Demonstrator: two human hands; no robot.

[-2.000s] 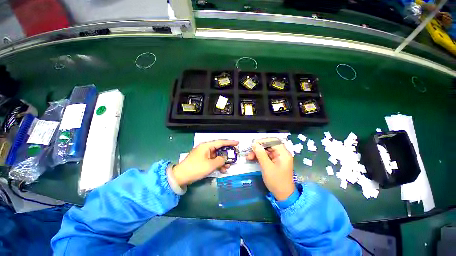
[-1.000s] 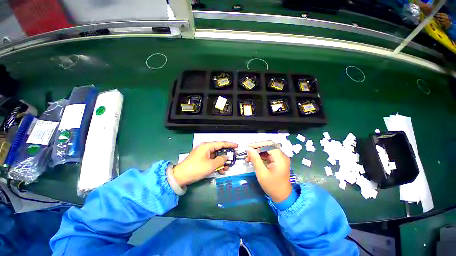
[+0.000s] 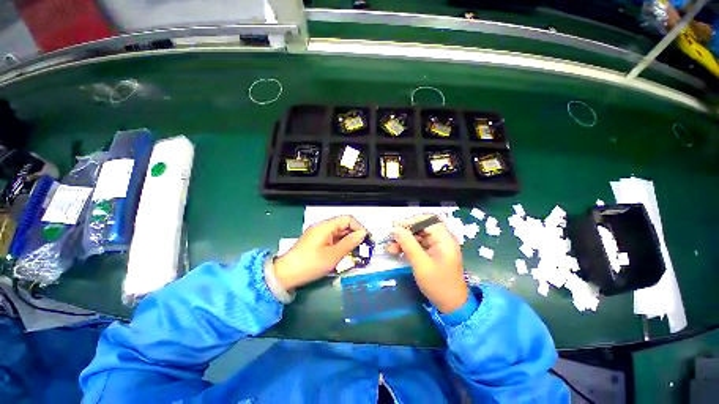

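My left hand [image 3: 319, 251] holds a small black electronic unit [image 3: 364, 252] with a white patch between its fingertips. My right hand [image 3: 430, 264] holds dark tweezers [image 3: 424, 224] like a pen, their tips beside the unit. Whether the tips touch it is too small to tell. A blue carrier sheet [image 3: 380, 298] lies below the hands. A white paper strip [image 3: 323, 213] lies behind them, partly covered. The black foam tray [image 3: 378, 192] stands farther back with units in its pockets; its back left pocket holds none.
Small white liner pieces [image 3: 544, 251] lie heaped at right, beside a black bin [image 3: 631, 272] standing on white paper [image 3: 670, 296]. Bagged parts [image 3: 110, 197] and a long white wrapped pack [image 3: 162, 213] lie at left. A metal rail [image 3: 473, 59] runs behind the green bench [image 3: 229, 173].
My left fingers have shifted on the unit, which now sits slightly lower and tilted. The tweezers have drawn back a little from it. The white circles on the green surface have moved right.
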